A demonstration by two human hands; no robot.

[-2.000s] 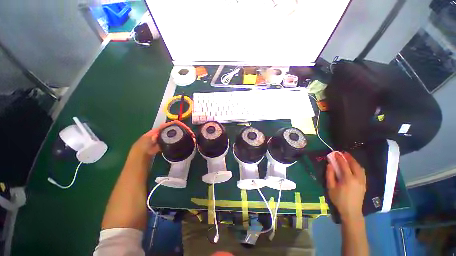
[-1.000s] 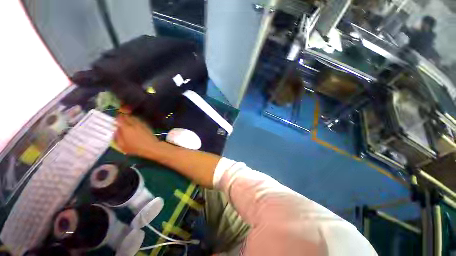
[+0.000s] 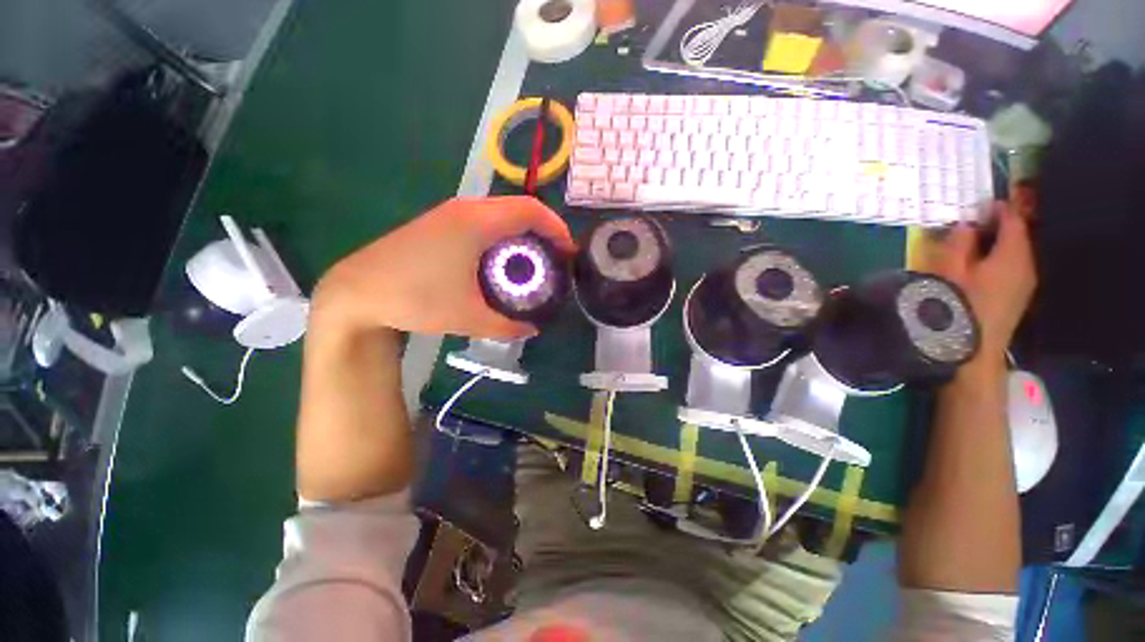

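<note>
Four security cameras stand in a row before the keyboard. My left hand is wrapped over the head of the leftmost camera, whose lens ring glows white-purple. The second camera, third camera and rightmost camera show unlit dotted rings. Their white feet face me, with thin cords hanging toward the bench edge. My right hand is at the keyboard's right end, partly behind the rightmost camera's side; whether its fingers hold anything is unclear. The mouse lies beside my right forearm, untouched.
A loose camera lies on the green bench at left. A yellow tape roll with a red-and-black item and a white tape roll are left of the keyboard. The monitor's edge is at the top. A dark bulk is at right.
The view swung right, then back to the bench. The leftmost camera's ring now glows, and my left hand covers its head more. My right hand has left the mouse for the keyboard's right end.
</note>
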